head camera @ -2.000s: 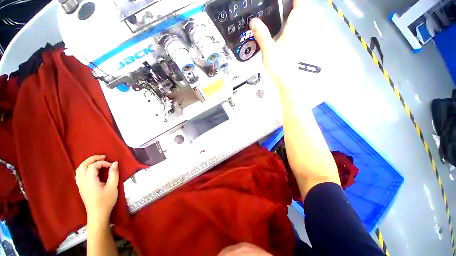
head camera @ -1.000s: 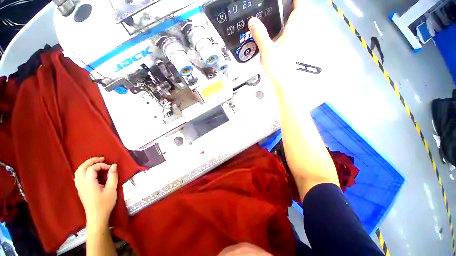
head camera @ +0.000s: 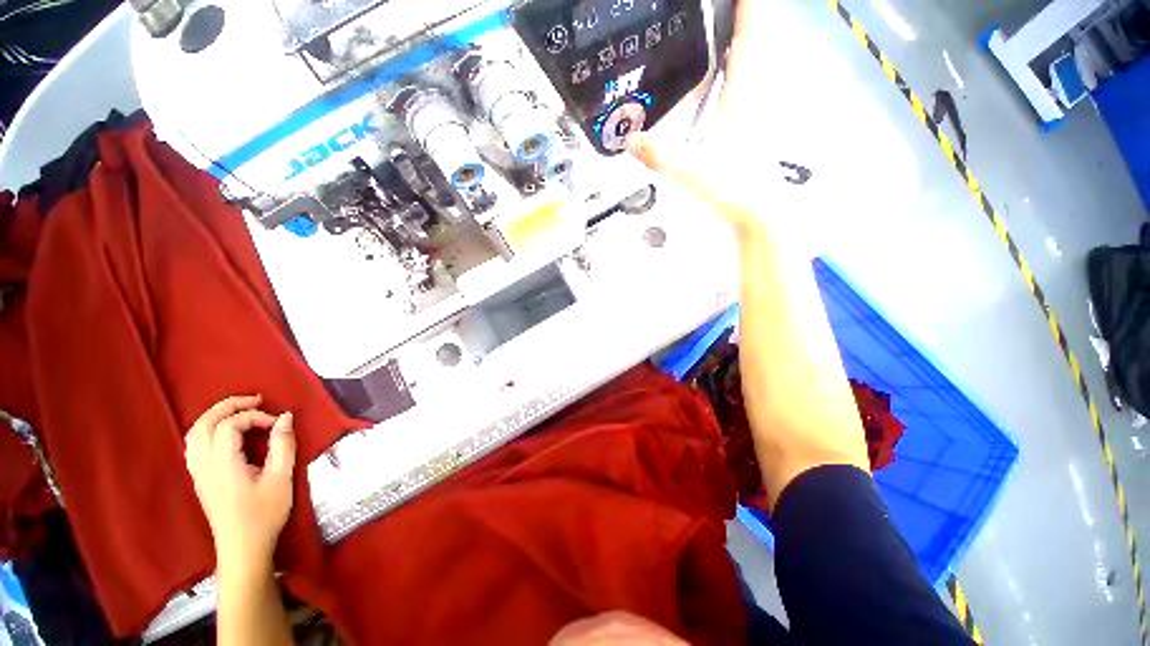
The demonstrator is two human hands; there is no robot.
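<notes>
The white overlock machine [head camera: 416, 189] with a blue stripe and "JACK" lettering stands in front of me. My right hand [head camera: 706, 152] is at the black control panel [head camera: 618, 57], thumb tip at the lower edge of its round dial [head camera: 623, 124]. It holds nothing that I can see; its fingers are washed out by glare and partly out of view. My left hand [head camera: 249, 467] rests on the rust-red cloth [head camera: 139, 328] left of the machine, fingers curled with a gap to the thumb, gripping nothing. More red cloth [head camera: 542, 530] lies over my lap.
A blue plastic bin [head camera: 940, 442] with bunched red pieces [head camera: 879, 427] is right of my lap. Black snips [head camera: 795, 172] lie on the table, partly hidden by my right hand. A ruler strip [head camera: 416, 469] runs along the table's front edge. Yellow-black floor tape [head camera: 996, 221] runs at right.
My right hand has moved down from the panel's buttons to the dial, and its forearm now covers part of the snips. My left hand and the cloth are nearly unchanged.
</notes>
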